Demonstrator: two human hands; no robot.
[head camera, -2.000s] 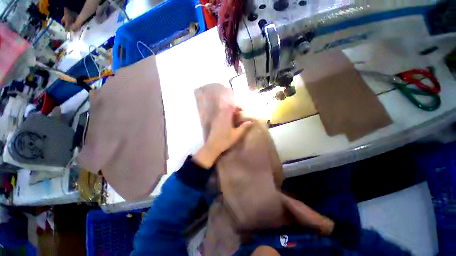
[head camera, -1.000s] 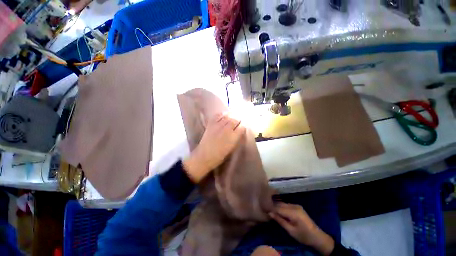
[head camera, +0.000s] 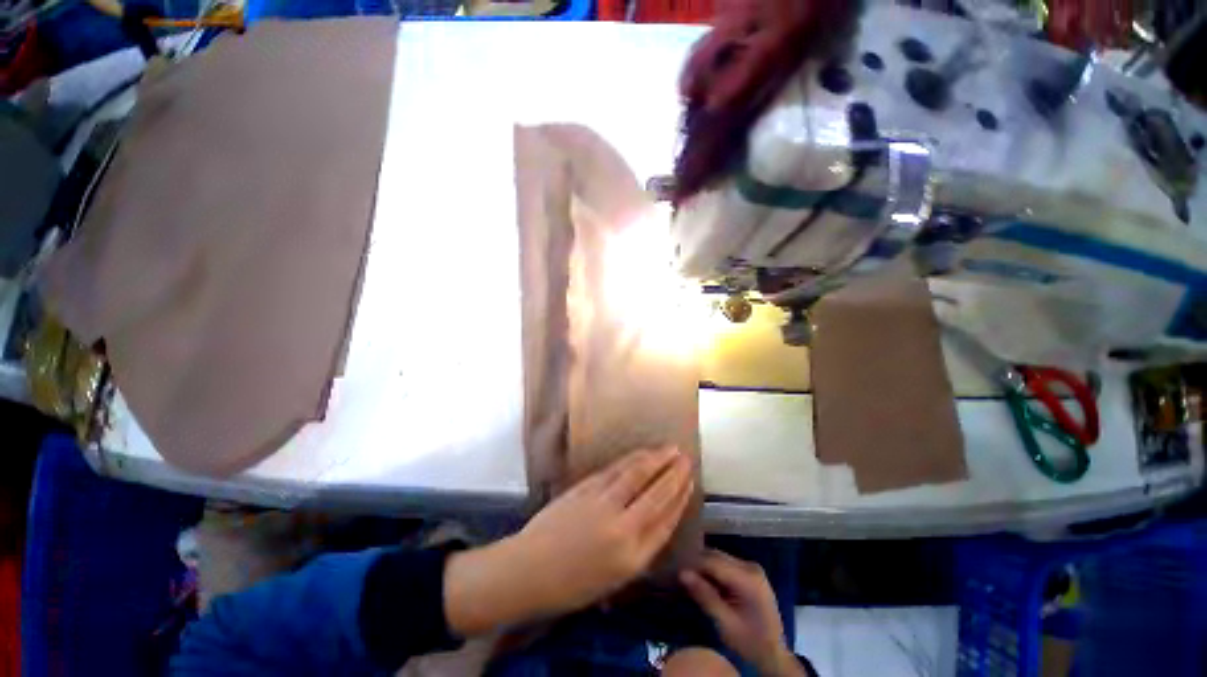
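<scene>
A brown-taupe fabric panel (head camera: 635, 384) lies lengthwise on the white table left of the needle, with a fold along its left side and its lower end over the table's front edge. My left hand (head camera: 576, 542) lies on the panel near that edge, fingers together. My right hand (head camera: 741, 602) pinches the panel's lower right edge just off the table. The sewing machine (head camera: 847, 185) stands right of the panel, its presser foot (head camera: 794, 324) over the yellowish plate (head camera: 755, 360). Glare from the lamp hides part of the cloth.
Stacked taupe panels (head camera: 252, 238) lie at the left. Small brown pieces (head camera: 887, 397) lie right of the needle, then red and green-handled scissors (head camera: 1055, 421). A dark red thread bundle (head camera: 741, 99) hangs at the machine head. Blue crates (head camera: 93, 582) stand below the table.
The panel lies straighter and flatter along the table. My left hand has moved down it to the table's front edge. My right hand still holds its lower edge. The view has shifted.
</scene>
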